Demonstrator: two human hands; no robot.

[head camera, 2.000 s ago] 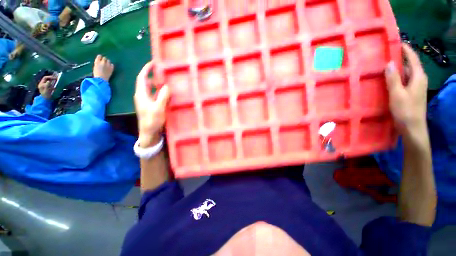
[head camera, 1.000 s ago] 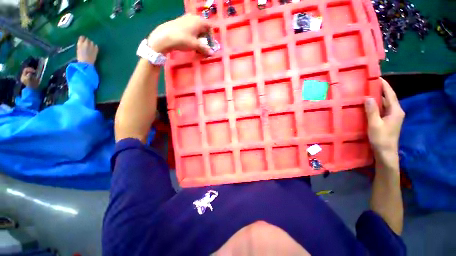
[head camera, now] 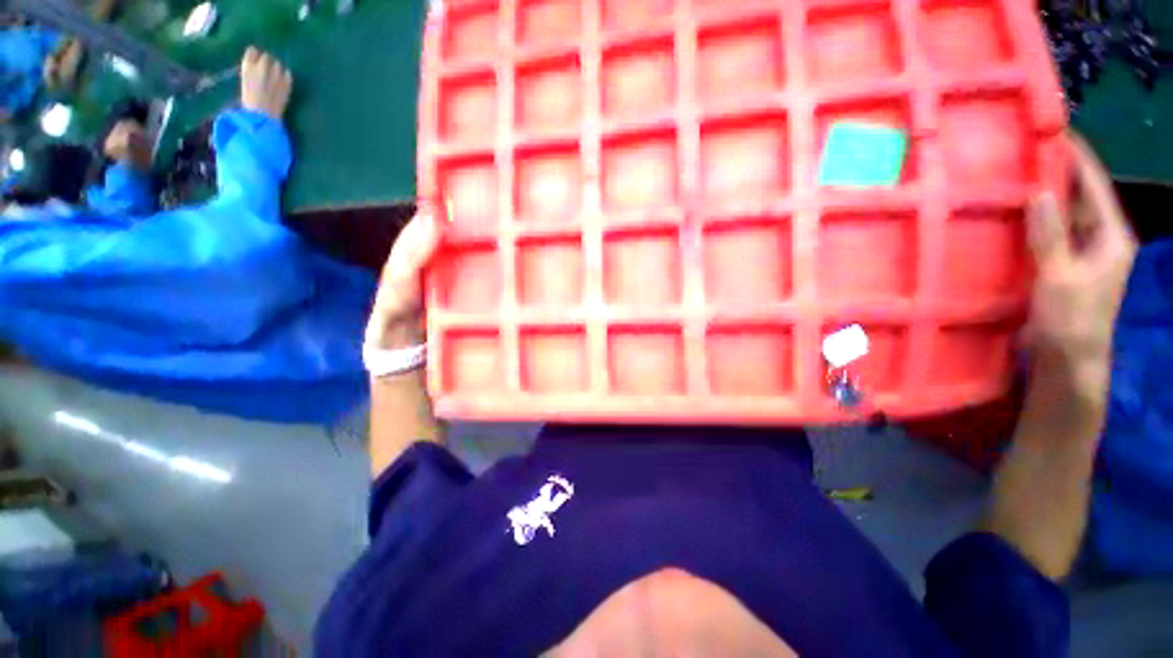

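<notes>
A red compartment tray (head camera: 592, 229) with square pockets fills the middle of the view and overhangs the bench's near edge. A flat green pad (head camera: 863, 156) lies in a pocket right of centre. A white tag (head camera: 845, 346) with a small dark wired component (head camera: 845, 390) lies in a bottom-row pocket at the right. My left hand (head camera: 409, 276) is at the tray's left edge, its fingers partly hidden by the tray. My right hand (head camera: 1078, 264) grips the tray's right edge, its thumb on the rim. Most of the other visible pockets hold nothing.
The green bench (head camera: 354, 116) lies behind the tray. A coworker in blue sleeves (head camera: 167, 302) is at the left, with a hand on the bench. Another blue garment (head camera: 1149, 411) is at the right edge. A dark loose parts pile (head camera: 1113, 39) is at the top right. A red crate (head camera: 187, 626) stands lower left.
My left hand has left the upper-left pocket and moved down to the tray's left edge. The tray sits higher and further right in view. The filled top pockets are out of view.
</notes>
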